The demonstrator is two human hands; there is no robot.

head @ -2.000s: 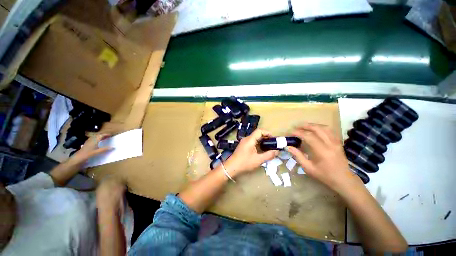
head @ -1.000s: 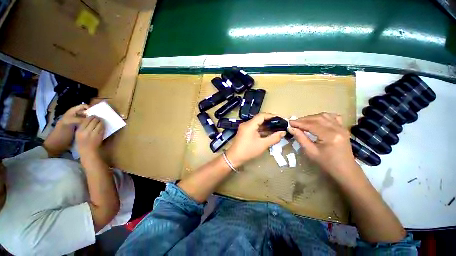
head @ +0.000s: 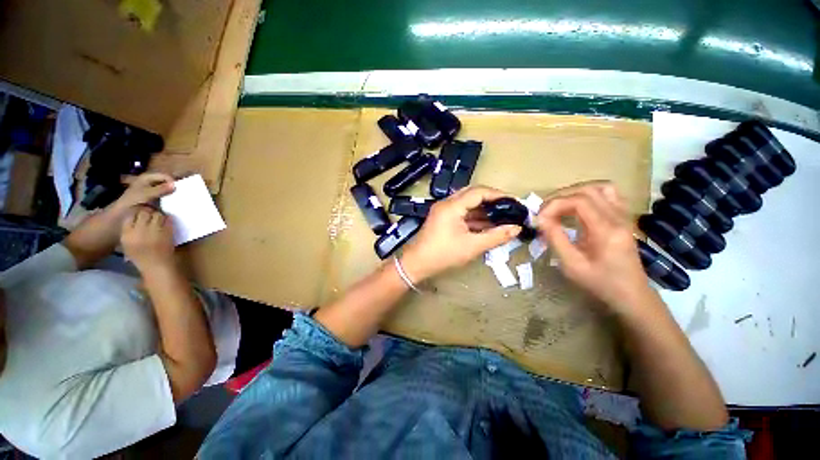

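Observation:
My left hand (head: pixel 454 232) holds a glossy black oblong case (head: pixel 506 213) above the cardboard mat (head: pixel 432 314). My right hand (head: pixel 593 235) is just right of the case, thumb and fingertips close together and blurred; I cannot tell whether they hold a small piece. White paper scraps (head: pixel 525 275) lie on the cardboard below and between my hands. A loose pile of black cases (head: pixel 384 160), several with white tabs, lies left of and beyond my left hand. Rows of black cases (head: pixel 719 193) lie side by side on the white surface at right, with pale lines across their middles.
A person at left holds a white sheet (head: pixel 191 211) beside dark pieces (head: pixel 117 162). A large open carton (head: pixel 117 72) stands upper left. A green surface (head: pixel 539 45) with a pale edge strip runs along the back. Small dark marks show on the white surface (head: pixel 719 332) at right.
The case in my left hand has turned from lying sideways, and its white patch no longer shows. My right hand has moved slightly away from it. The view has tilted downward.

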